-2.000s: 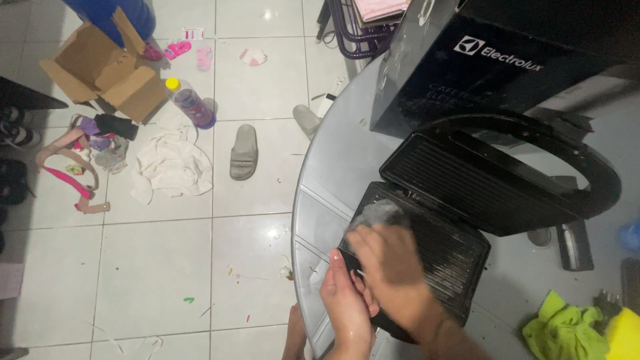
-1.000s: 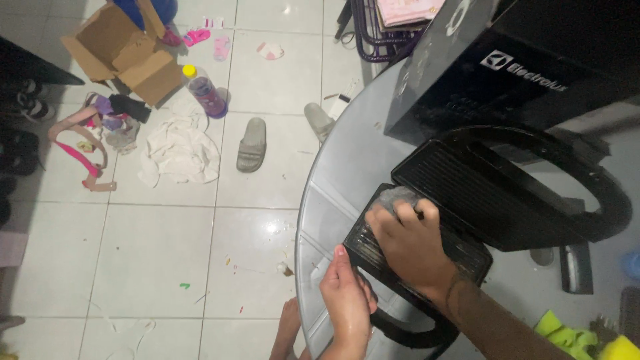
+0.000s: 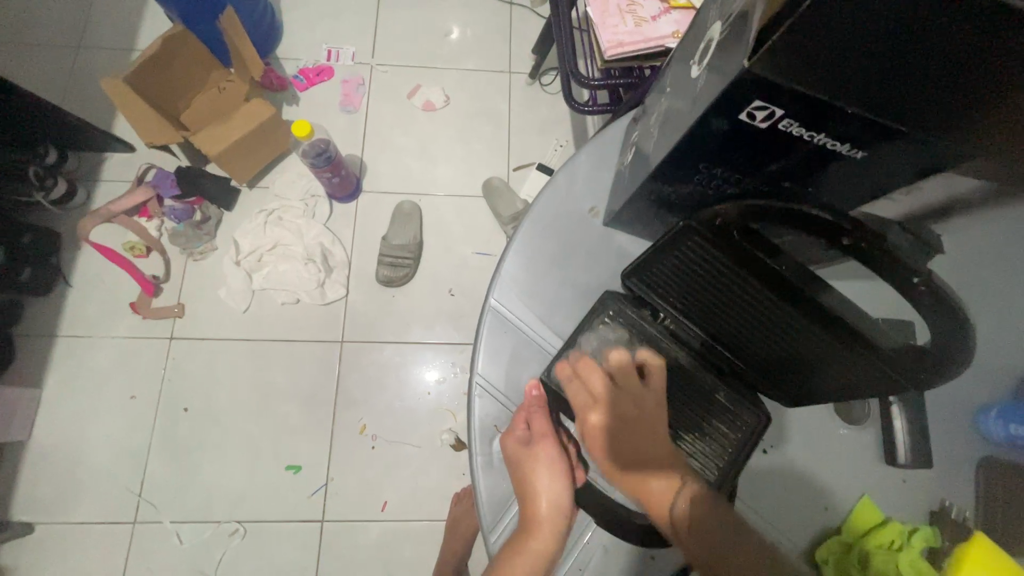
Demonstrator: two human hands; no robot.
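Note:
A black sandwich press with ribbed plates lies opened out on a round grey table. My right hand [image 3: 620, 412] presses a greyish, translucent wad [image 3: 602, 340], perhaps plastic or a wet wipe, against the far left corner of the lower ribbed plate [image 3: 712, 416]. The fingers are bent over it and slightly blurred. At the near left edge of the press, my left hand [image 3: 540, 460] grips the rim, thumb up, beside the lower handle [image 3: 620, 520]. The upper plate with its looped handle [image 3: 928, 272] leans back to the right.
Behind the press stands a black Electrolux box [image 3: 768, 152]. A green cloth [image 3: 872, 540] and a black cylindrical object [image 3: 908, 428] lie at the right of the table [image 3: 528, 264]. On the tiled floor are a cardboard box [image 3: 192, 96], a bottle [image 3: 328, 164], a white cloth [image 3: 288, 248] and a grey slide sandal [image 3: 400, 244].
My right hand has shifted over the lower plate with the wad, staying near its far left part. My left hand remains at the press's edge.

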